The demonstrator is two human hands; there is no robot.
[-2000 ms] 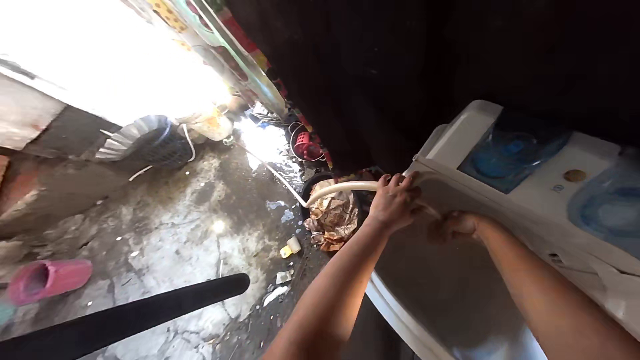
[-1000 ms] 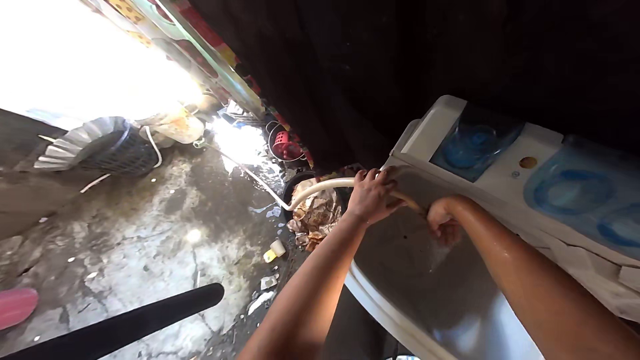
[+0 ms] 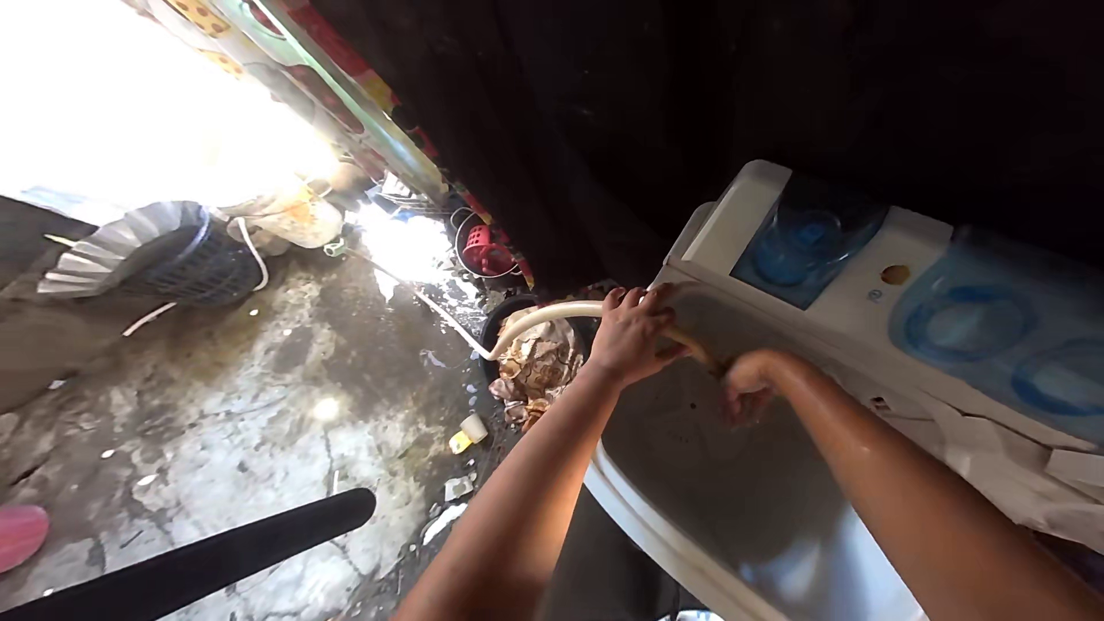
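A pale flexible hose (image 3: 552, 312) arches out of the dark bucket (image 3: 492, 332) and over the rim of a washing machine tub (image 3: 690, 483). At that rim my left hand (image 3: 634, 332) is closed around the hose. Inside the tub my right hand (image 3: 752, 384) is at the hose's lower end, its fingers bent and pointing down; whether they grip the hose is hard to see. Crumpled brown material (image 3: 542, 358) fills the bucket under the hose. The machine's white control panel (image 3: 906, 250) with blue see-through covers lies beyond the tub.
A dark plastic basket (image 3: 194, 259) stands on the wet concrete floor (image 3: 259, 431) at left. A red basket (image 3: 487, 250) is near the dark curtain (image 3: 561, 129). A small yellow and white container (image 3: 470, 431) lies by the bucket. A black bar (image 3: 259, 535) crosses the lower left.
My left hand stays on the hose at the tub's rim. My right hand, near the hose inside the tub, now has its fingers lower than two seconds ago.
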